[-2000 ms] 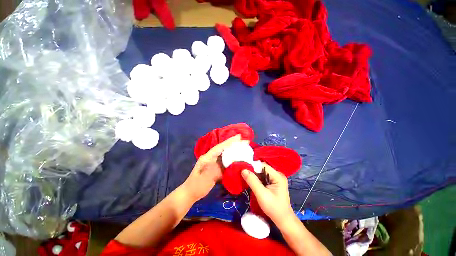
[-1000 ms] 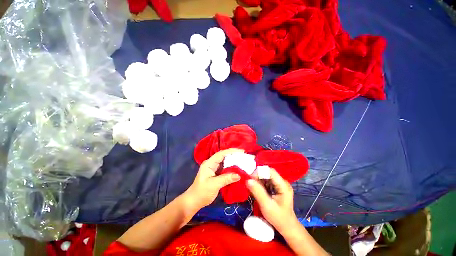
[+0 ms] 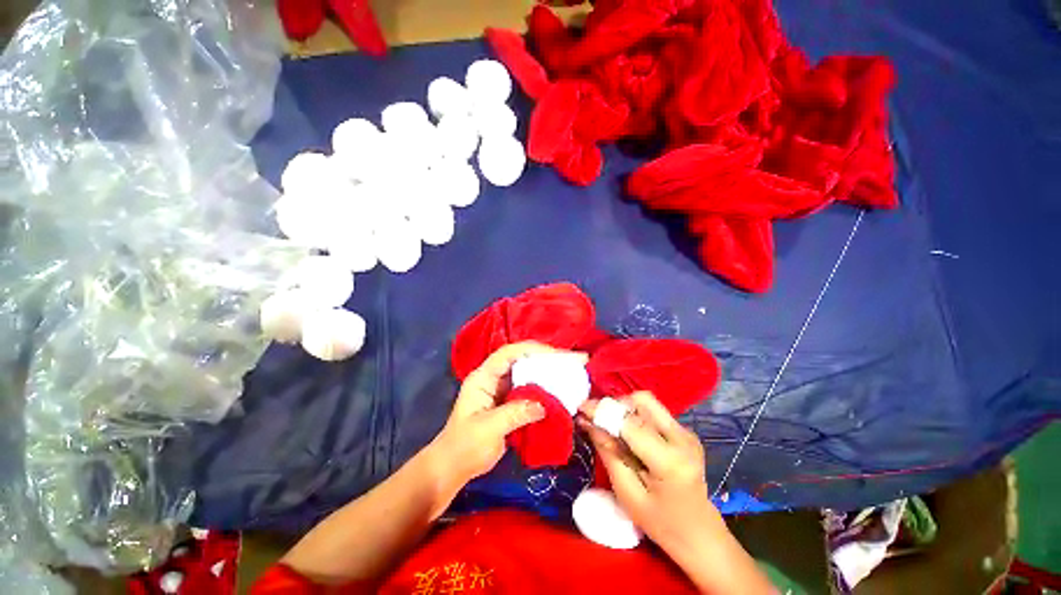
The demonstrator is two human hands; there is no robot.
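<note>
A red plush bow piece (image 3: 654, 372) lies near my body at the table's front edge. My left hand (image 3: 489, 407) holds a white pompom (image 3: 552, 377) and a red tail end (image 3: 542, 432) together. My right hand (image 3: 652, 459) is just right of them, its thumb and fingers pinched close to the pompom's right side; a white wrap (image 3: 610, 416) shows on a finger. Any needle is too small to see. A second white pompom (image 3: 606, 518) hangs below my right hand by the table edge.
Several loose pompoms (image 3: 399, 256) lie left of centre. A crinkled clear plastic bag (image 3: 128, 267) covers the left side. A red plush heap (image 3: 710, 93) lies at the far side. A white thread (image 3: 794, 352) runs across the blue cloth. A scrap bin (image 3: 972, 546) stands lower right.
My right hand has shifted slightly right and down, its fingers now off the red tail end. My left hand keeps its hold, with more of the white pompom showing. The view has shifted slightly.
</note>
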